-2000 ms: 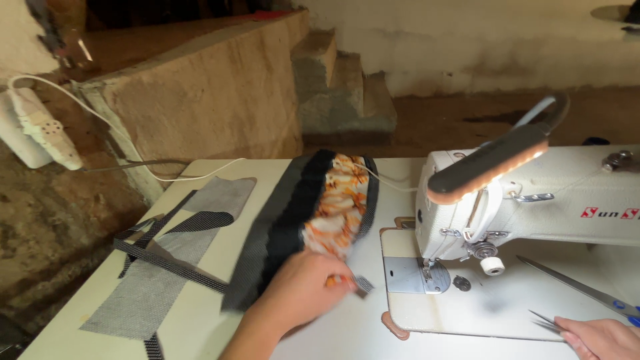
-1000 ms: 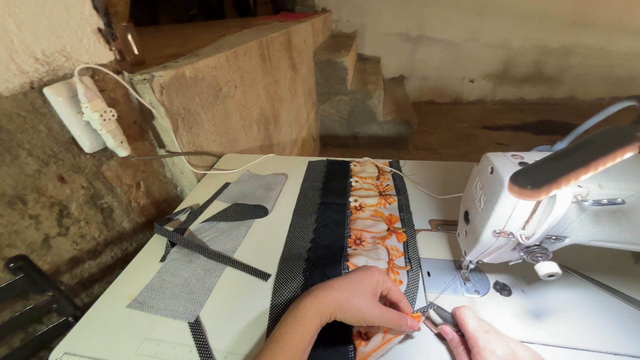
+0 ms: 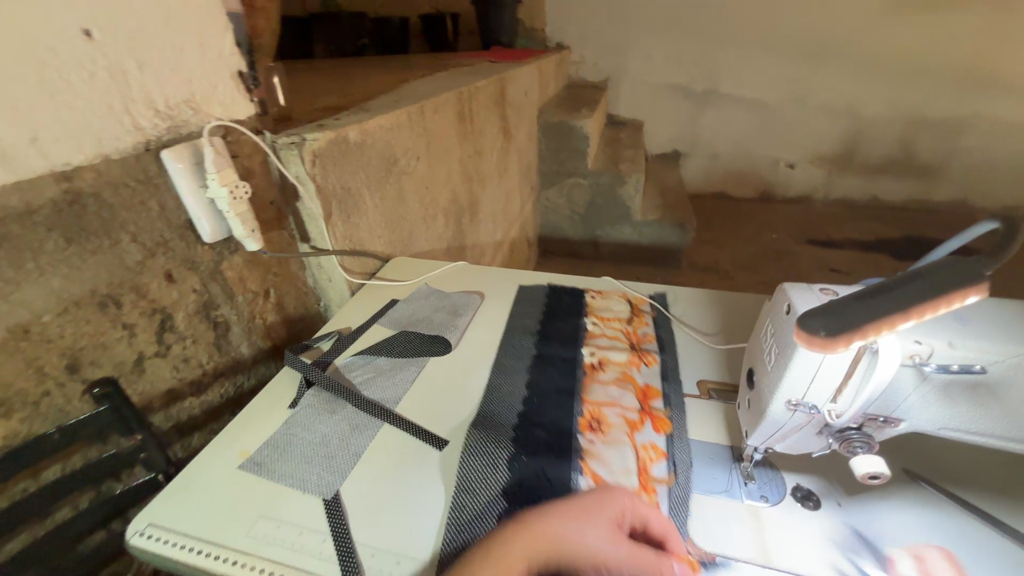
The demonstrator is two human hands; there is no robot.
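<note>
My left hand lies over the lower part of a layered fabric piece, orange floral between dark and dotted strips; its fingertips pinch the fabric's right edge near the bottom of the view. My right hand is at the bottom right, mostly cut off and blurred, beside a blurred metal tool whose kind I cannot tell. A white industrial sewing machine stands on the right, its presser foot over the needle plate. Long scissor blades lie right of the foot.
Grey fabric and dotted dark strips lie on the left of the table. A lit lamp is fixed by the machine head. A white cord crosses the back edge to a wall socket. A black chair stands at left.
My right hand, close to my left hand at the fabric edge one second ago, has moved away to the right. My left hand stays at the lower fabric edge.
</note>
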